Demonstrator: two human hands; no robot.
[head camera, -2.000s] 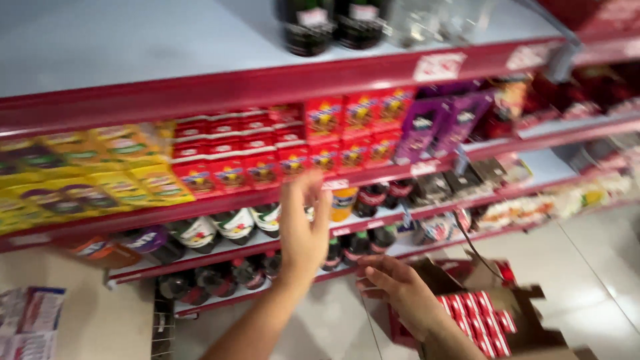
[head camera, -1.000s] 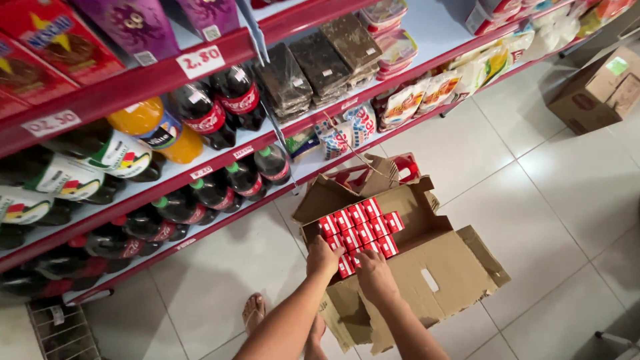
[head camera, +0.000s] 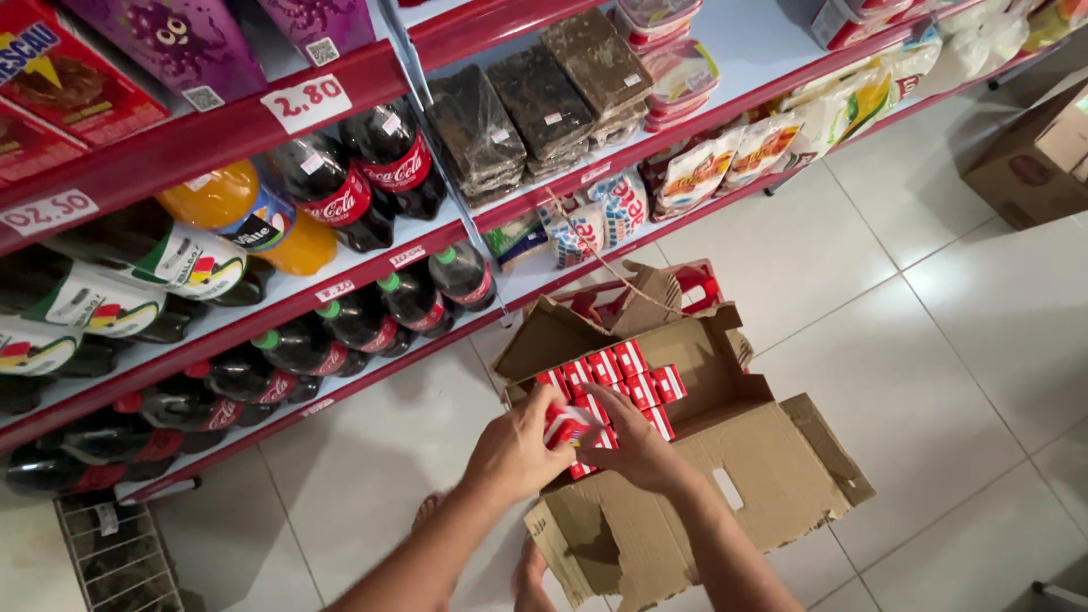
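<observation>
My left hand (head camera: 514, 446) grips a small red and white carton (head camera: 564, 425) between thumb and fingers, above the open cardboard box (head camera: 705, 365). Close on its right, my right hand (head camera: 633, 438) has its fingers spread and curved over the cartons; whether its fingertips touch the held one I cannot tell. Rows of similar red and white cartons (head camera: 643, 389) stand packed in the box's left part, partly hidden by both hands. The box's torn flap (head camera: 748, 476) lies folded out toward me.
Red-edged shelves (head camera: 374, 246) run along the left and top with cola bottles (head camera: 340, 200), an orange drink bottle (head camera: 255, 217), dark wrapped blocks (head camera: 544, 102) and bagged goods (head camera: 697, 174). Another cardboard box (head camera: 1033, 153) sits at the right. A wire rack (head camera: 119, 552) stands lower left.
The view has swung from the shelves down to the box. Both hands, earlier raised before the shelves, are now at the cartons, and the left has lifted one carton.
</observation>
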